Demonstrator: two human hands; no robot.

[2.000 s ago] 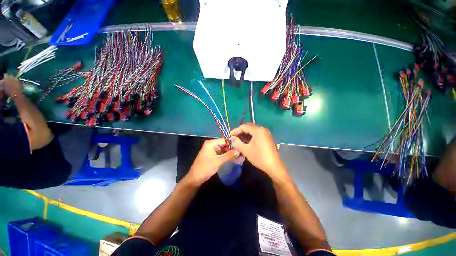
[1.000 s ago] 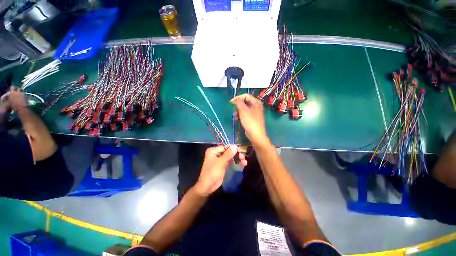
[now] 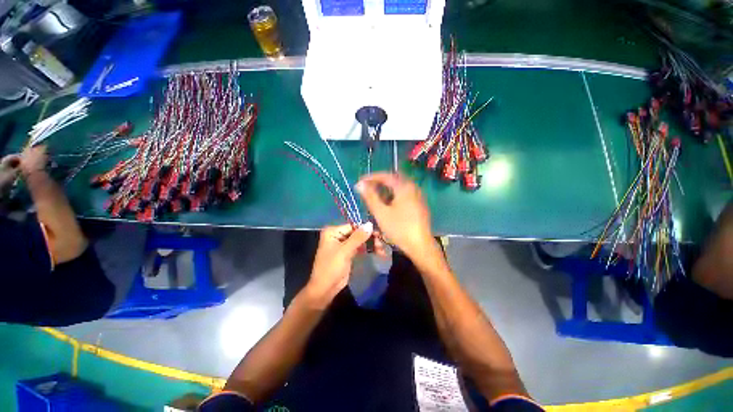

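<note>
My left hand (image 3: pixel 336 259) holds a connector lead at its lower end, above the bench edge. Its thin blue, white and reddish wires (image 3: pixel 336 184) fan up and to the left. My right hand (image 3: pixel 395 211) is blurred, just above and right of my left hand; its fingertips and whether it grips a wire cannot be made out. Beyond it stands the white machine (image 3: pixel 371 72), with a black twisting head (image 3: pixel 370 117) low on its front. A wire runs from the head down towards my right hand. The connector is mostly hidden by my fingers.
A large harness pile (image 3: pixel 181 149) lies left, a smaller bunch (image 3: pixel 454 153) right of the machine, and looser harnesses (image 3: pixel 653 185) far right. A blue tray (image 3: pixel 133 52) and a bottle of yellow liquid (image 3: pixel 266 32) are at the back. Neighbours' arms show at both sides.
Two seconds ago both hands were together at the lead. My right hand then reached up near the twisting head, and has now moved back down, closer to my left hand, which still holds the lead.
</note>
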